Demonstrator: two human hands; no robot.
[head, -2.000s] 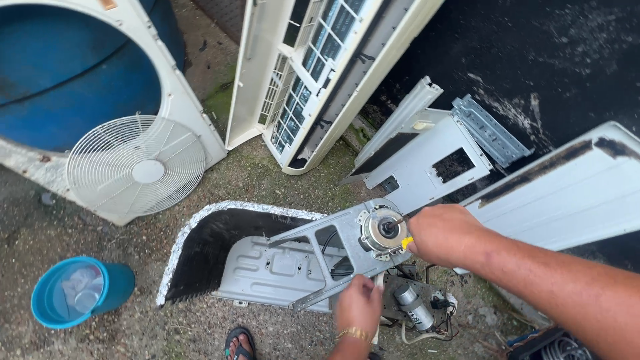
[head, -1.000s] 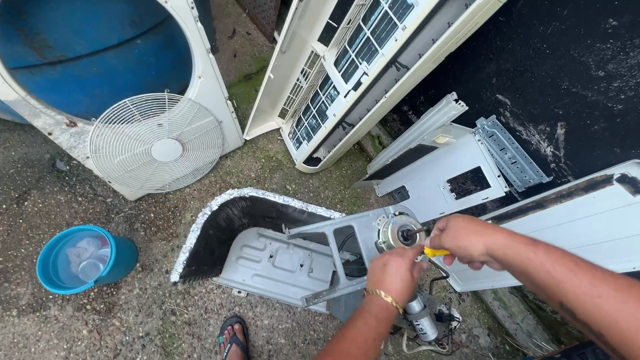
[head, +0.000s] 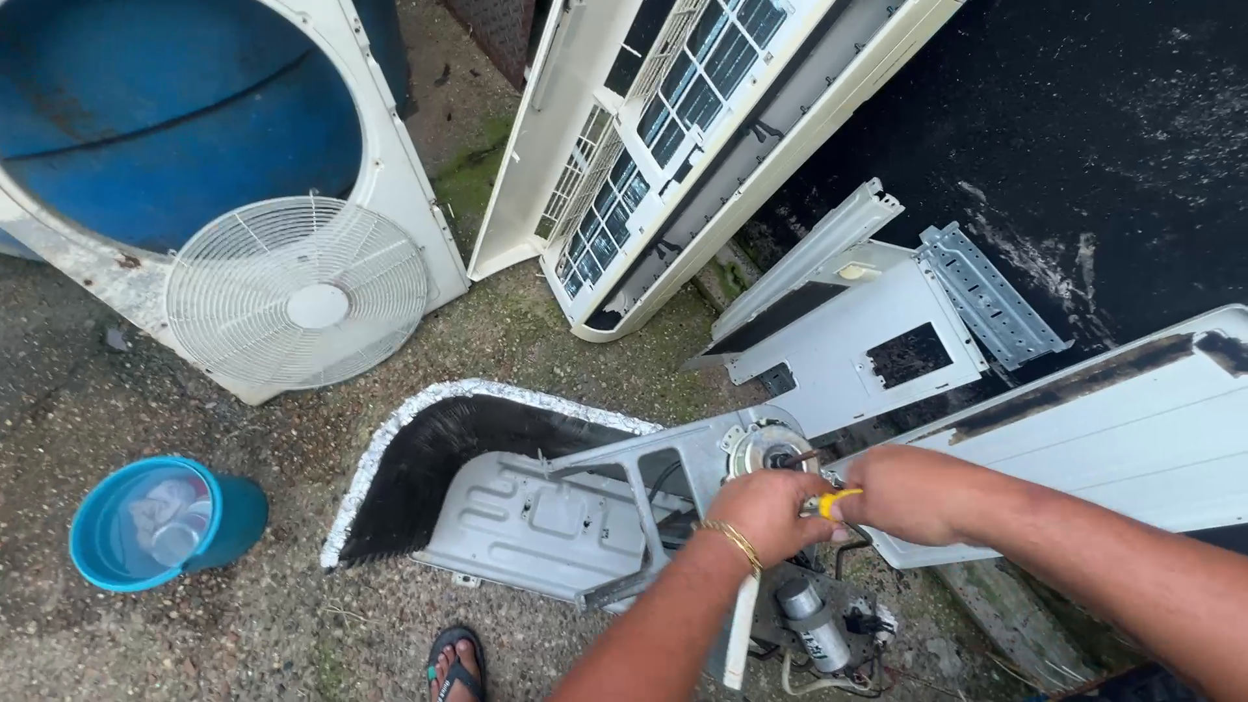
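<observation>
A round metal fan motor (head: pixel 765 450) is mounted on a grey metal bracket (head: pixel 634 458) over the base pan of an air conditioner's outdoor unit (head: pixel 546 512). My left hand (head: pixel 770 512), with a gold bracelet at the wrist, is at the motor's lower edge beside a yellow-handled tool (head: pixel 834 503). My right hand (head: pixel 902 492) is closed around that tool, whose kind I cannot make out. A brown shaft-like piece shows above my fingers. Below my hands stands a cylindrical capacitor (head: pixel 812 626) among wires. A curved black condenser coil with a foil edge (head: pixel 390 468) wraps the pan's left side.
A blue bucket (head: pixel 239 512) holding water and cups stands at left. A white fan grille (head: pixel 317 307) leans on a casing panel (head: pixel 429 229) before a blue barrel (head: pixel 195 107). An indoor unit housing (head: pixel 673 253), metal panels (head: pixel 868 375) and a white cover (head: pixel 1072 444) lie behind and right.
My left hand has moved up from the bracket's lower edge to the motor, beside my right hand. The right hand stays at the motor with the yellow-handled tool.
</observation>
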